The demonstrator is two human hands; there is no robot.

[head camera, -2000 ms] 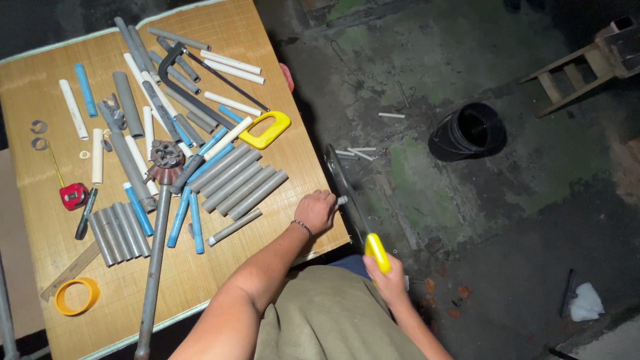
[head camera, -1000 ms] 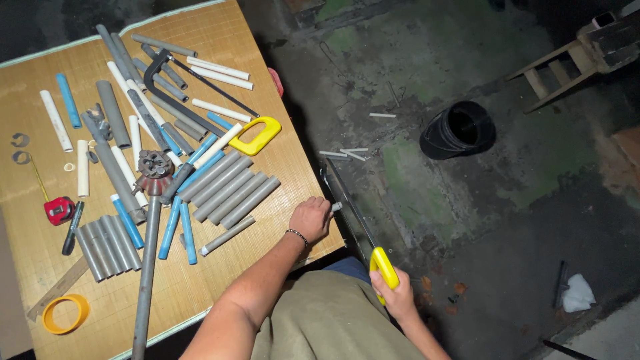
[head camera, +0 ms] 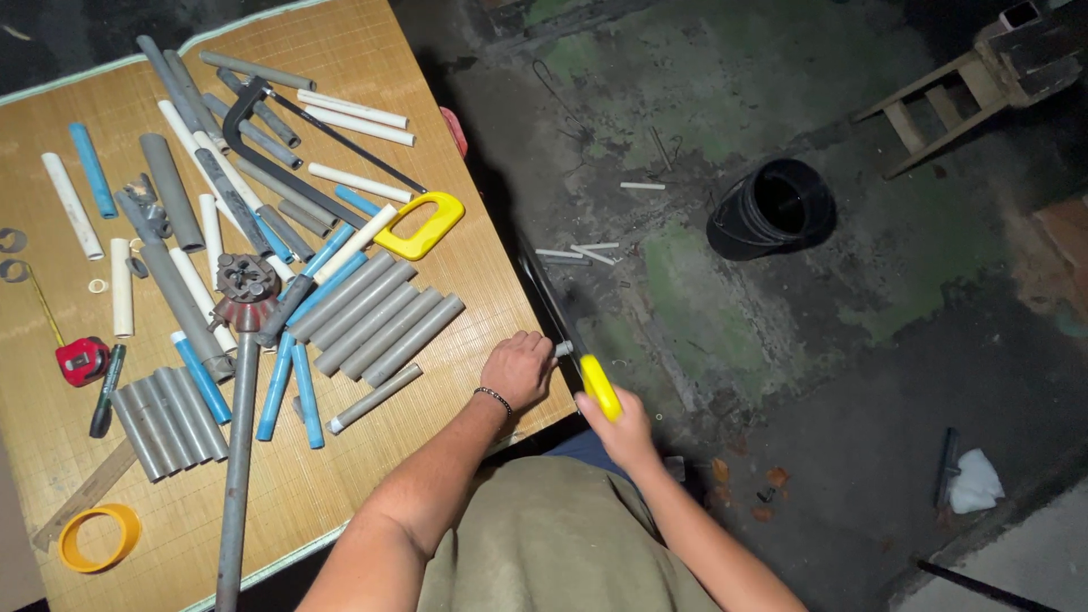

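Note:
My left hand [head camera: 518, 371] presses a short gray plastic pipe [head camera: 563, 348] down at the table's right edge, with the pipe's end sticking out past the edge. My right hand [head camera: 623, 425] is closed on the yellow handle [head camera: 601, 388] of a hacksaw, whose dark frame runs up along the table edge, close against the pipe end. To the left of my left hand a thin gray pipe [head camera: 375, 399] lies on the mat-covered table, beside a row of thicker gray pipes [head camera: 382, 319]. A second hacksaw with a yellow handle [head camera: 421, 225] rests on the pipes farther back.
A pipe threader [head camera: 246, 285] with a long handle, a tape measure [head camera: 82, 361], a marker [head camera: 107, 393], a yellow ring [head camera: 99, 538] and blue pipes [head camera: 274, 395] lie on the table [head camera: 442, 476]. On the floor are a black bucket [head camera: 772, 209], a wooden ladder-like frame [head camera: 926, 115] and white pipe pieces [head camera: 643, 185].
My right hand with the hacksaw has moved up along the table edge since the frame one second ago. My left hand stays on the pipe at the edge.

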